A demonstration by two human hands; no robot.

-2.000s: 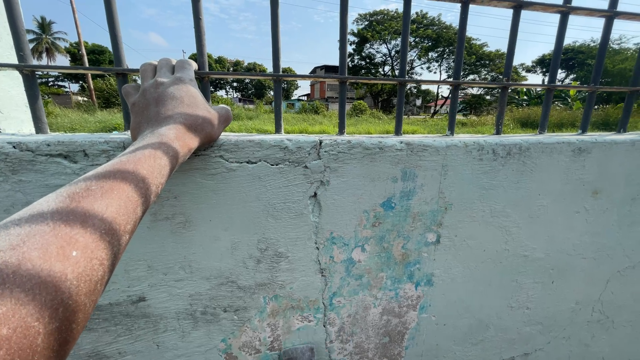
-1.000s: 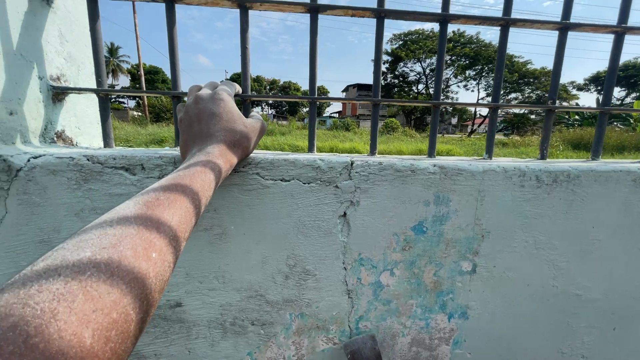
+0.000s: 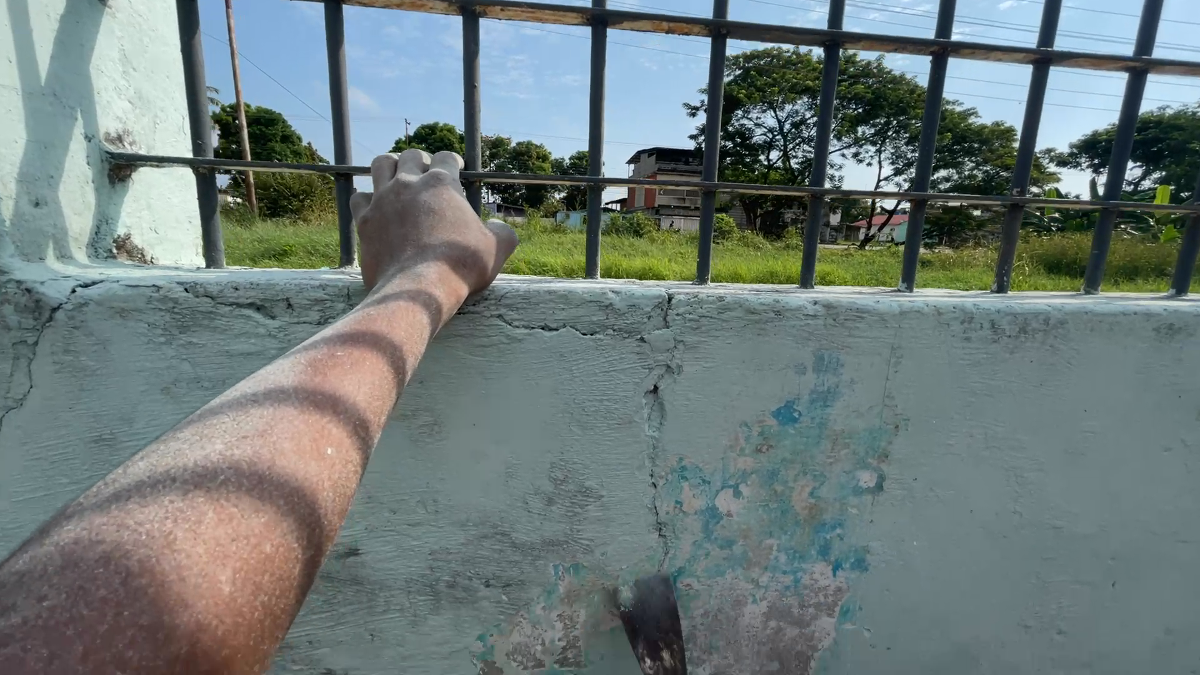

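Observation:
My left hand is on the ledge of the painted masonry wall, its fingers curled over the thin horizontal rail of the metal fence. Dust coats the forearm, which bar shadows cross. At the bottom edge a dark, flat metal tool blade stands against the wall, just under a vertical crack. The tool's handle and my right hand lie outside the frame. Around the blade, the pale green paint is worn down to a patch of blue paint and bare plaster.
A pale wall pillar with chipped spots borders the fence on the left. Further cracks run along the top of the wall. Past the bars are grass, trees, a building and overhead wires.
The view has shifted left, bringing in more of the pillar. More of the tool blade shows at the bottom than before. My left hand stays on the fence.

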